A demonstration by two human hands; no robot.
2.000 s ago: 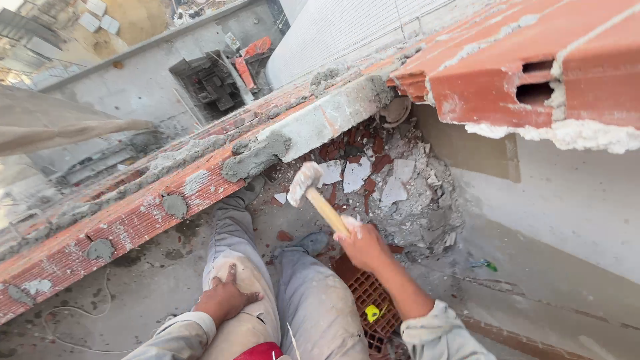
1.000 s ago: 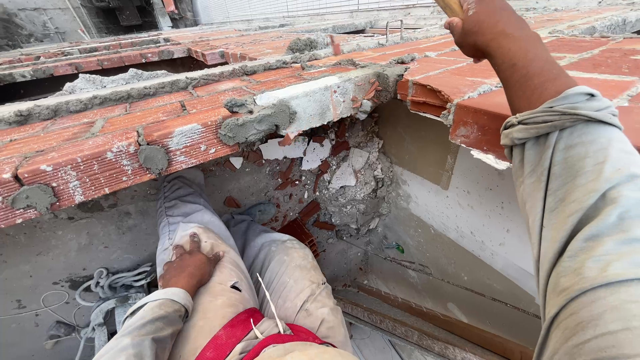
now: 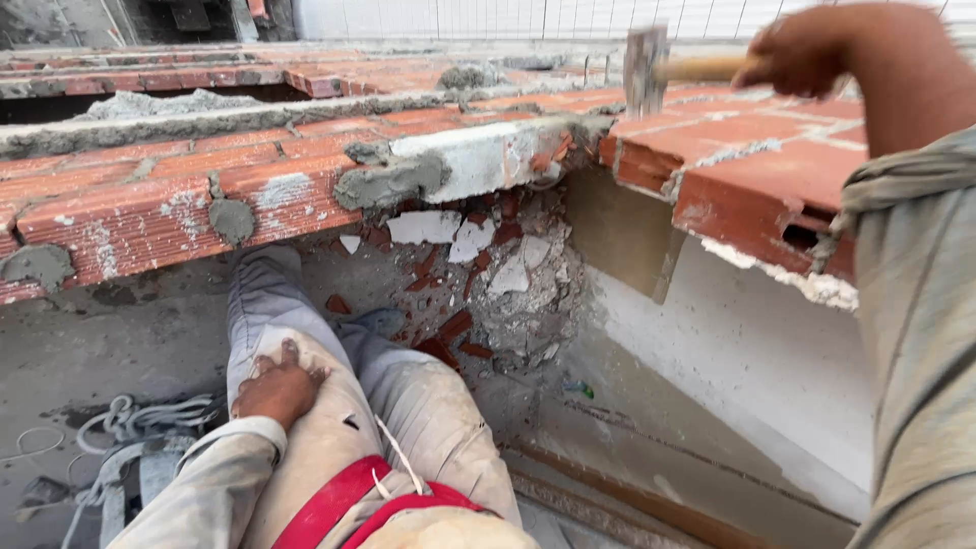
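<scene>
My right hand (image 3: 801, 53), at the upper right, grips the wooden handle of a hammer (image 3: 646, 72). The hammer's dusty head is raised over the red brick wall (image 3: 762, 164), near the broken corner. My left hand (image 3: 280, 387) rests on my thigh, on the dusty trousers (image 3: 320, 358), and holds nothing. In front of my legs runs a wall of red hollow bricks (image 3: 282, 191) with grey mortar dabs (image 3: 231, 221) on its face. A whitish mortar-covered block (image 3: 480, 156) lies at the corner, its end rough.
Rubble, brick shards (image 3: 455, 326) and white plaster pieces (image 3: 471, 240) lie below the corner. A coiled rope (image 3: 130, 419) is at lower left. A wooden board (image 3: 648, 496) runs along the lower right. Behind the brickwork stands a white panelled surface (image 3: 488, 19).
The hammer, low over the rubble two seconds ago, is now up at the upper right in my right hand. My left hand stays on my thigh. The view has turned considerably.
</scene>
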